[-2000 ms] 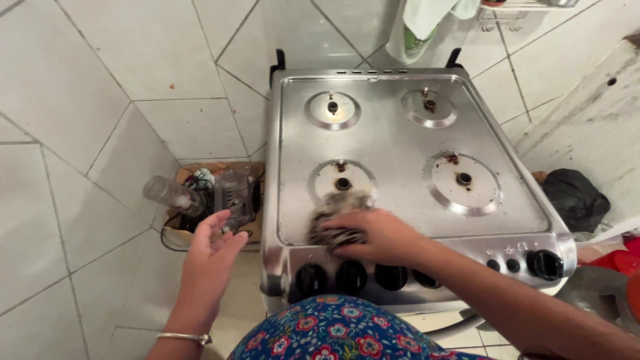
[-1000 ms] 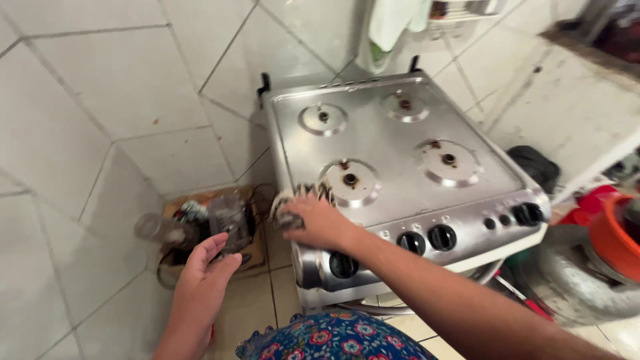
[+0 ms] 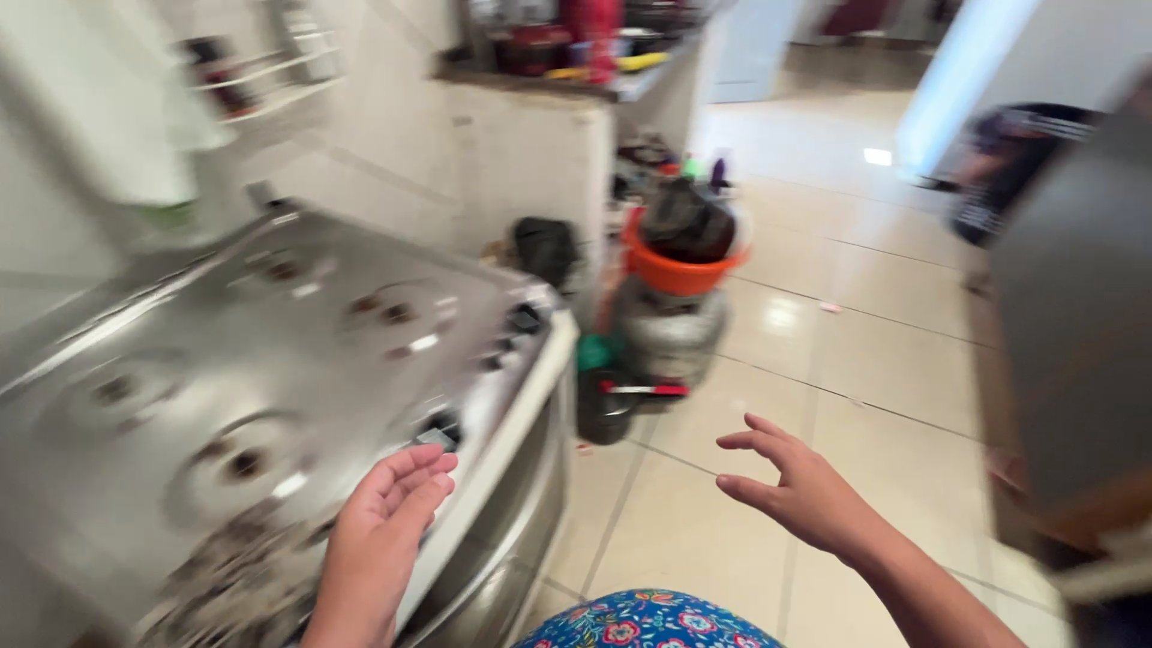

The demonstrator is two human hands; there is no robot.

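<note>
A stainless-steel gas stove fills the left side, its burners bare and stained brown. On its near left part lies a crumpled, mottled cloth, blurred, left of my left hand. Over the stove's front edge, close to a black control knob, is my left hand, fingers loosely curled with nothing seen in them. My right hand is above the tiled floor, fingers apart and holding nothing.
An orange basin with dark contents sits on a metal gas cylinder. Beside it stand a dark container and a black bag. A counter is behind, and a grey cabinet-like surface stands at right.
The view has swung far to the right. My right hand has let go of the cloth, which lies on the stove, and is now over the floor. My left hand is now by the stove's front.
</note>
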